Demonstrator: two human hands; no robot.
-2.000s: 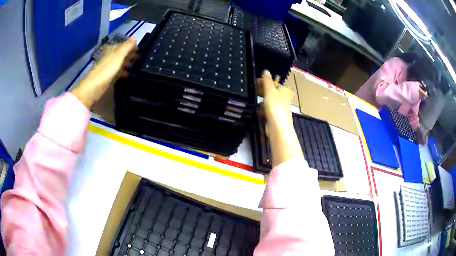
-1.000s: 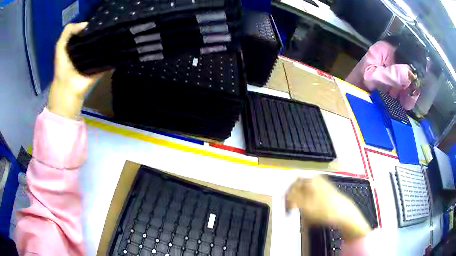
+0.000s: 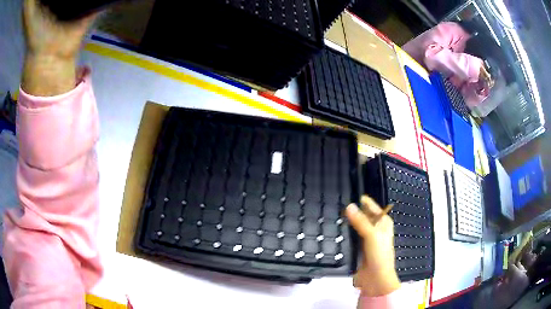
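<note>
My left hand [image 3: 51, 42] is at the top left, cut off by the edge, gripping a black stack of trays [image 3: 75, 7] of which only a lower part shows. The black blister tray [image 3: 229, 163] is in front of me, with bright dots in its nearer rows and a small white label [image 3: 277, 162] on it. My right hand [image 3: 373, 241] is at its right edge, fingertips over the rim. A thin brown stick [image 3: 384, 212], perhaps tweezers, shows at its fingers. The tray's right side is slightly blurred. Another black edge shows beneath its near side.
Cardboard [image 3: 138, 175] shows left of the tray. A tall tray stack [image 3: 229, 42] stands behind, with a black tray [image 3: 350, 90] beside it. A dotted black tray [image 3: 408, 217], white tray [image 3: 466, 205] and blue boards [image 3: 426, 102] are right. A person in pink [image 3: 453, 57] is beyond.
My left hand has carried the lifted trays up and left, mostly out of view. My right hand has moved to the work tray's right edge. The view has shifted down, and the tray covers the cardboard's right side.
</note>
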